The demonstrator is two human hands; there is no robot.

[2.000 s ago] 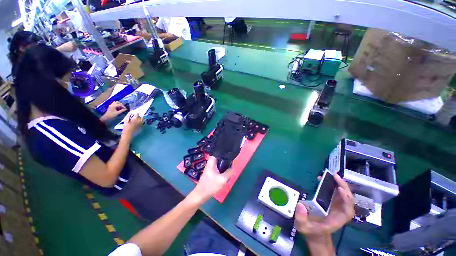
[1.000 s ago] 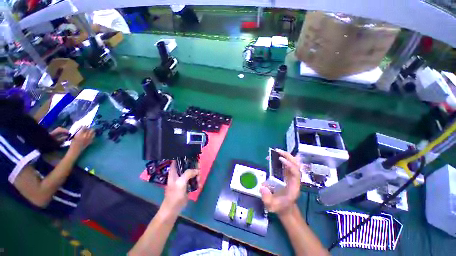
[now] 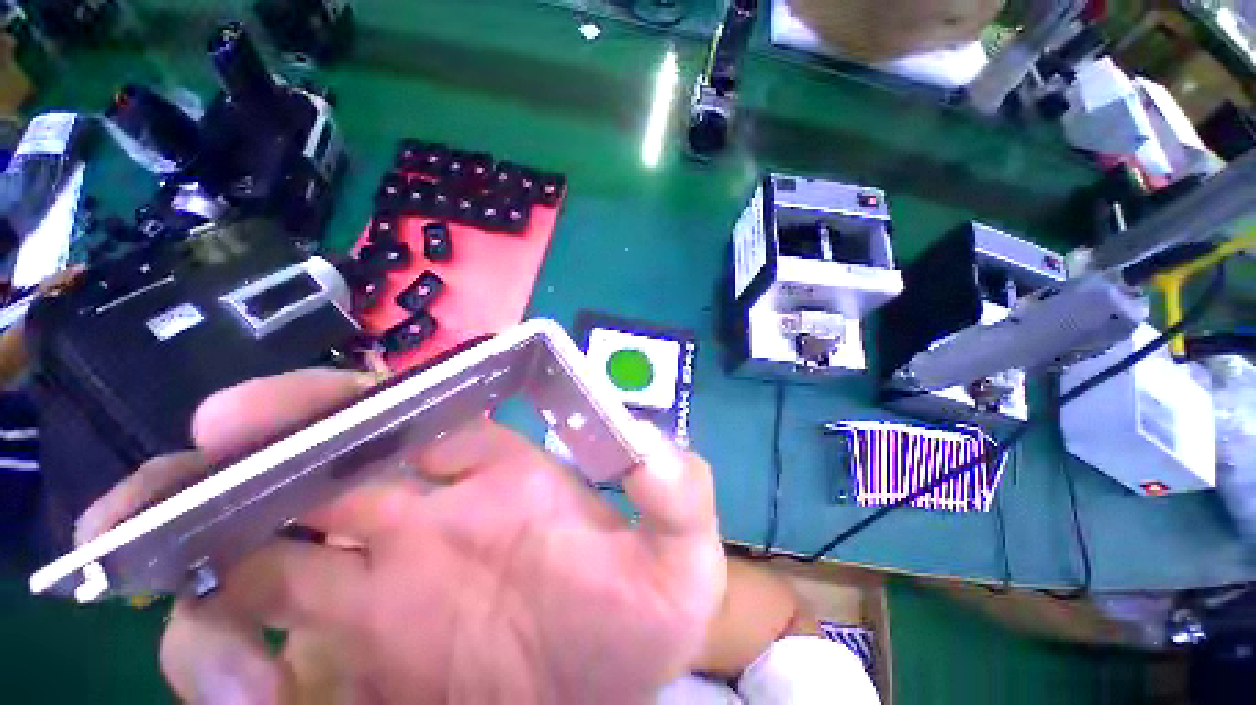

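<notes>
My right hand (image 3: 510, 579) is close to the camera, palm up, and grips a silver-white oblong frame (image 3: 317, 461). The frame is tilted and seen from its side, with small posts at its lower left end. The black housing (image 3: 152, 351) is raised at the left, behind the frame, with a small silver-rimmed window on it. My left hand is mostly hidden behind the frame at the housing. Fingers show between the frame and housing; I cannot tell which hand they belong to. The jig (image 3: 685, 372), with a pale block and round green pad, is partly covered by my right hand.
Black modules lie in rows and loose on the red mat (image 3: 517, 282). Two screw feeders (image 3: 820, 269) stand at right, a grey screwdriver (image 3: 1019, 331) hanging before one. Striped pieces (image 3: 923, 466) and a white box (image 3: 1143, 413) lie nearby. Black units (image 3: 276, 152) stand back left.
The frame and my right hand have moved up and left, close to the camera and across the housing. The housing also appears larger and nearer. The view has shifted right and down.
</notes>
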